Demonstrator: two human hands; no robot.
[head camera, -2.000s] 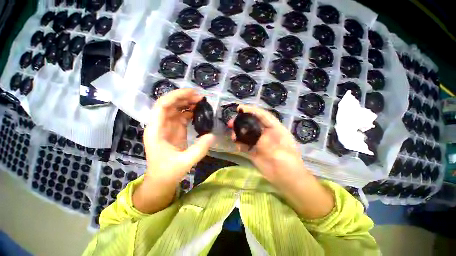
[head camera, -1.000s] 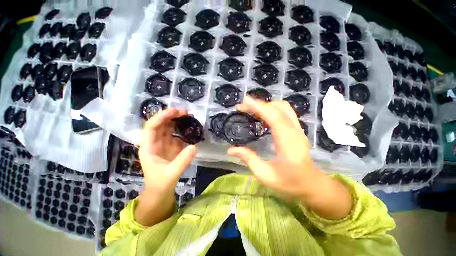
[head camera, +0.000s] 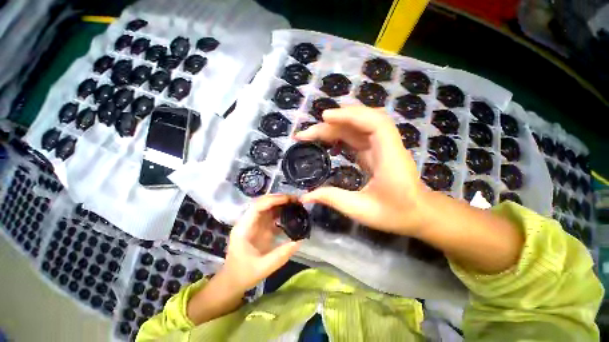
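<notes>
My left hand (head camera: 257, 244) holds a black round part (head camera: 294, 220) tilted between fingers and thumb, low over the front of the tray. My right hand (head camera: 384, 177) holds another black round part (head camera: 306, 165) by its rim, just above and beside the first, its recessed face showing. Both are over the whitish blister tray (head camera: 407, 93), whose square pockets hold rows of black parts (head camera: 451, 96). My right hand and forearm hide several pockets. A small part of a white wiping cloth (head camera: 479, 200) shows beyond the right forearm.
At left, loose black parts (head camera: 122, 71) and a smartphone (head camera: 165, 145) lie on a white sheet (head camera: 113, 180). More filled trays (head camera: 80, 267) are at lower left and at the right edge (head camera: 564, 170). A yellow post (head camera: 402, 25) stands behind the tray.
The view has shifted, showing more of the left sheet and the yellow post. My right hand has moved leftward over the tray with its part; my left hand still holds its part.
</notes>
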